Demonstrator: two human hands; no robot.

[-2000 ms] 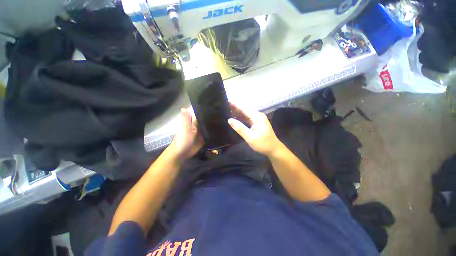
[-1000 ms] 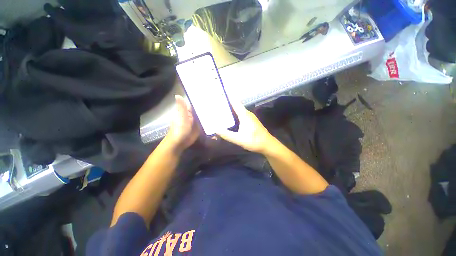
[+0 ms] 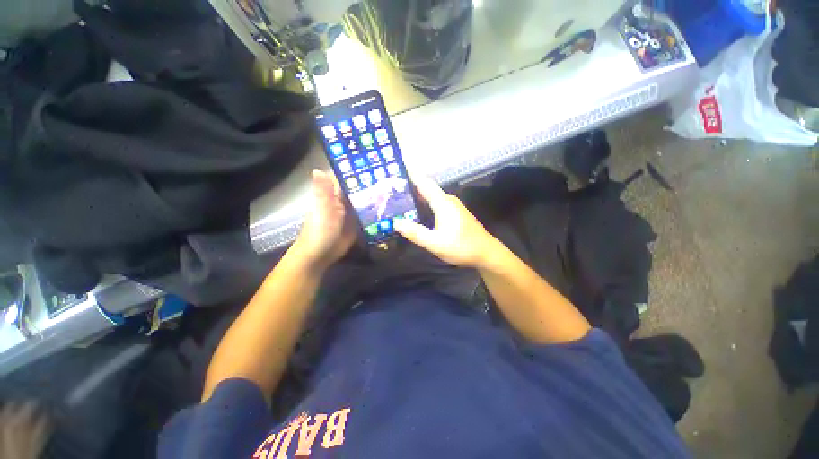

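Note:
A smartphone is held upright over the front edge of the machine table, its screen lit with rows of app icons. My left hand is against the phone's left edge, fingers partly hidden behind it. My right hand holds the lower right side, its thumb over the bottom of the screen. A large black garment lies heaped on the table to the left of the needle area.
The sewing machine's needle area is just beyond the phone. A dark plastic bag lies under the arm. Snips, a small parts tray, a blue bin and a white carrier bag are at right. Black garments lie below the table.
The phone screen has gone from dark to white to showing app icons. My right thumb has moved onto the lower screen. A blurred hand has appeared at the lower left edge.

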